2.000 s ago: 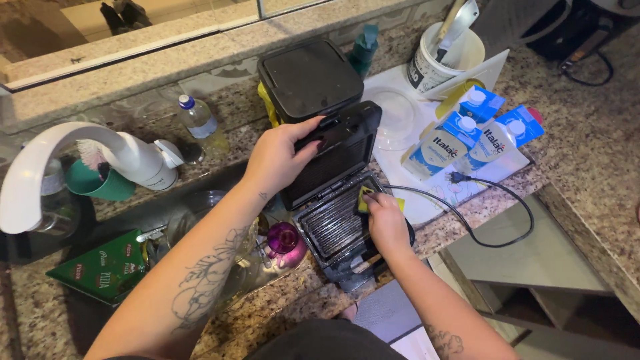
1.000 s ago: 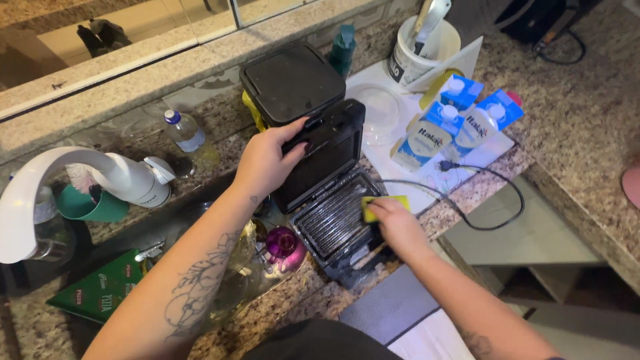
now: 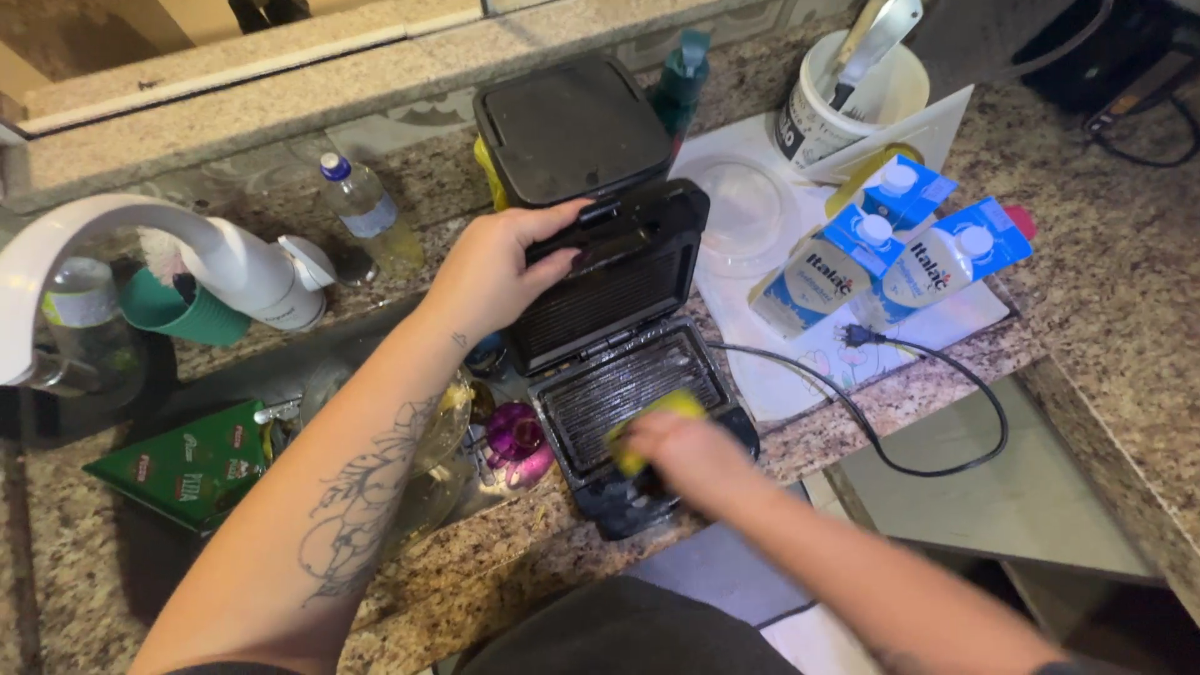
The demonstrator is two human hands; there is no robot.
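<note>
A black electric contact grill [image 3: 623,323] stands opened at the front of the granite counter, its ridged lower plate [image 3: 600,398] wet and shiny. My left hand [image 3: 511,267] grips the raised lid by its handle at the top. My right hand [image 3: 684,455], blurred by motion, holds a yellow sponge [image 3: 661,417] against the front right part of the lower plate. The grill's black cord [image 3: 844,398] loops off to the right over the counter edge, and its plug [image 3: 861,335] lies on a white cloth.
Milk cartons [image 3: 825,272] and a clear plastic lid [image 3: 741,211] rest on the cloth [image 3: 769,375], near a white bucket [image 3: 816,103] of utensils. Behind the grill is a black-lidded bin [image 3: 577,127]. Left are the sink with dishes, a purple glass item [image 3: 514,431], a white faucet [image 3: 56,230] and bottles.
My right hand has moved with the sponge from the right edge of the lower plate to its front part. My left hand still holds the lid up.
</note>
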